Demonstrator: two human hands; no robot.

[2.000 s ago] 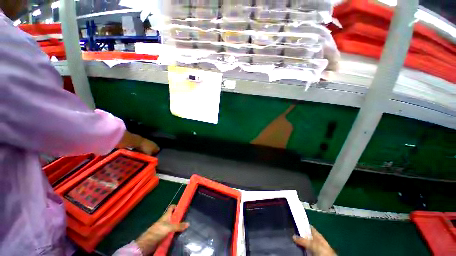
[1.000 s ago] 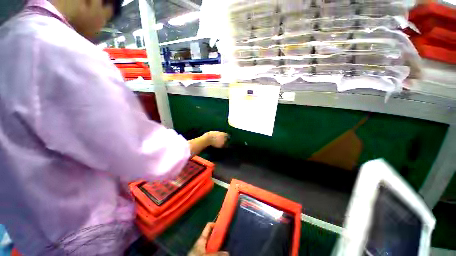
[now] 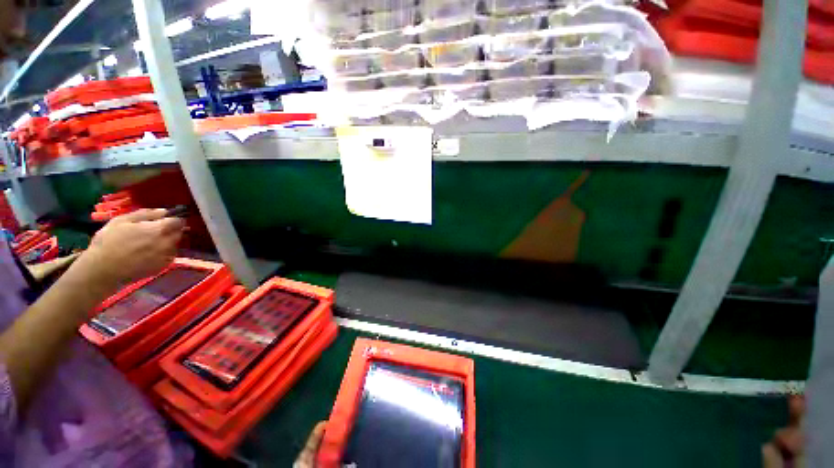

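A tablet (image 3: 407,420) with a dark, glossy screen sits in a red foam tray (image 3: 343,402) at the bottom centre, on the green bench. My left hand (image 3: 312,446) grips the left edge of this red tray; only some fingers show. My right hand (image 3: 785,448) is at the lower right, cut off and blurred, with its fingers at the edge of a white foam tray (image 3: 820,375). Only a strip of the white tray shows at the right rim; its tablet is out of view.
Stacked red trays with tablets (image 3: 247,340) stand at left beside a neighbouring person's raised hand (image 3: 137,245), which holds a small dark object. A slanting post (image 3: 709,274) rises at right. A shelf carries clear plastic trays (image 3: 485,64); a paper sheet (image 3: 388,178) hangs below.
The white tray has moved away from the red one to the far right and mostly out of view. The neighbour's hand has moved left and up. The camera view has swung.
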